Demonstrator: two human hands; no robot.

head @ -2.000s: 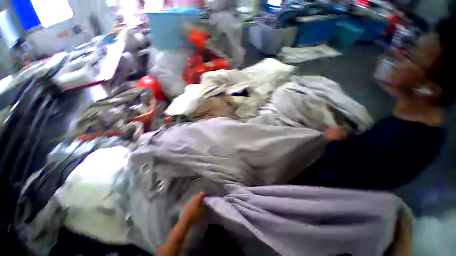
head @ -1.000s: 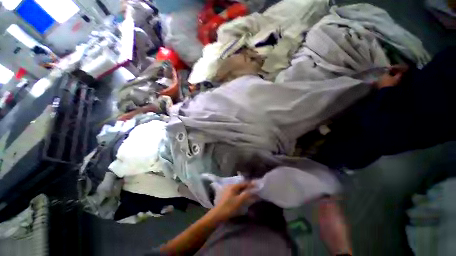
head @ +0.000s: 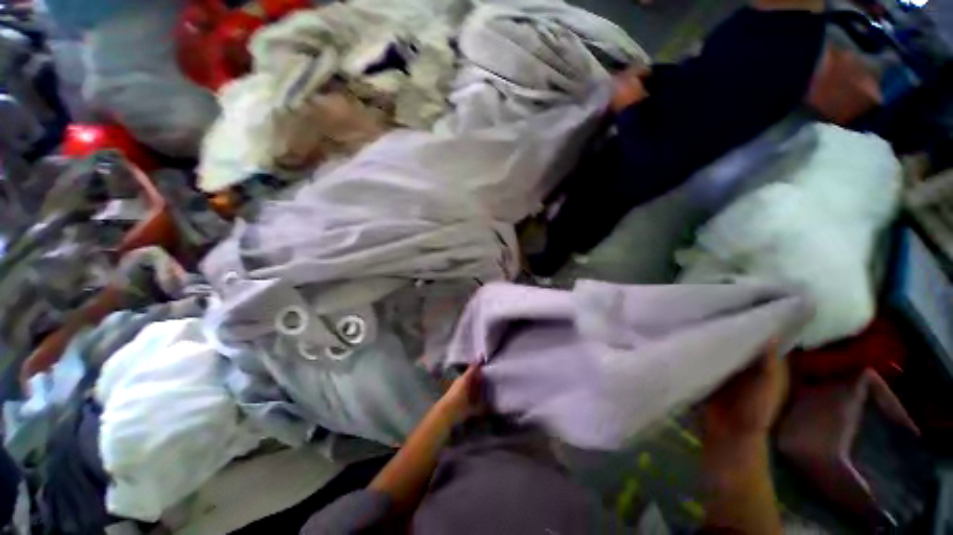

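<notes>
A grey-mauve folded cloth is stretched between my hands. My left hand holds its left end, fingers closed on the edge. My right hand is at its right end, blurred, with the cloth edge at the fingers. A grey-mauve eyelet curtain lies over the heap beyond, with silvery eyelets at its near left edge. Another person's hand holds its far end.
The person's dark sleeve is at the upper right. White cloth lies at the left, cream cloth beyond. A white mound stands at the right. Red plastic bags are at the upper left.
The view has swung right and down. The cloth between my hands is now spread out and held higher. My right hand has come up to its right end. The white mound has come into view.
</notes>
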